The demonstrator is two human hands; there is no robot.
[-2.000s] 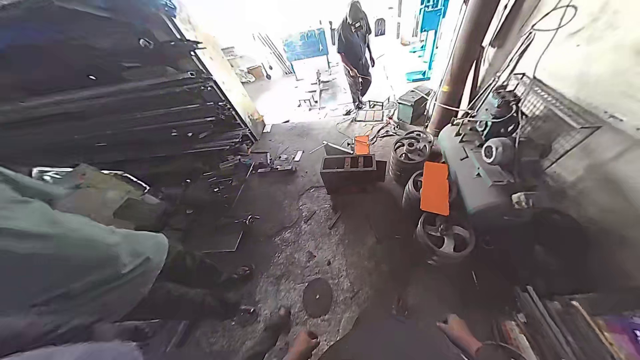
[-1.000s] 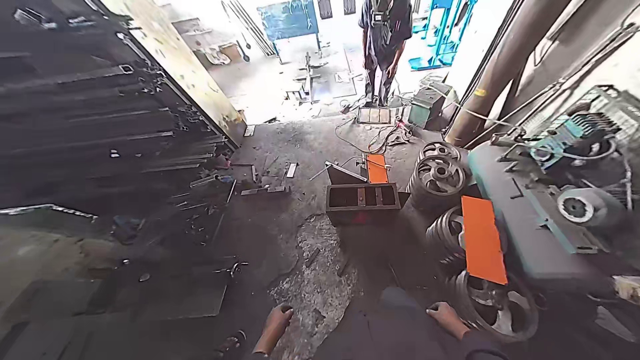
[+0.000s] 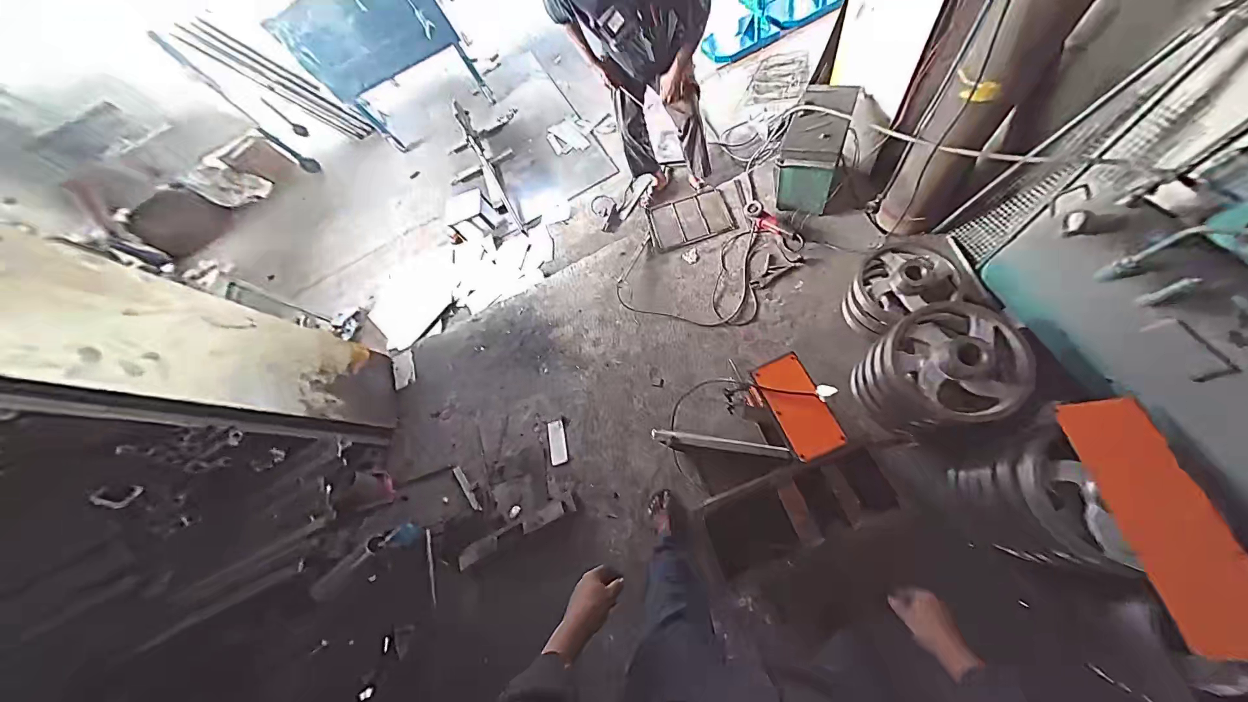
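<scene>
My left hand (image 3: 591,602) hangs at the bottom centre, its fingers curled with nothing seen in them, beside my leg in dark trousers. At the lower right is my right hand (image 3: 924,616), blurred, its fingers partly bent and nothing visible in it. Between and ahead of the hands stands a dark open metal box with dividers (image 3: 805,502), nearer to my right hand. An orange panel (image 3: 798,408) rests at the box's far side, and a light metal bar (image 3: 723,445) lies by it.
Grooved pulley wheels (image 3: 944,359) and a larger orange panel (image 3: 1155,526) line the right side. Cables (image 3: 737,292) and a metal frame (image 3: 691,218) lie on the floor ahead, by a standing person (image 3: 643,58). Metal scraps (image 3: 517,531) lie left; a green-grey machine box (image 3: 817,151) stands beyond.
The view has moved forward; the divided box, pulleys and standing person are much nearer. The person in a light shirt, at the left two seconds ago, is out of view.
</scene>
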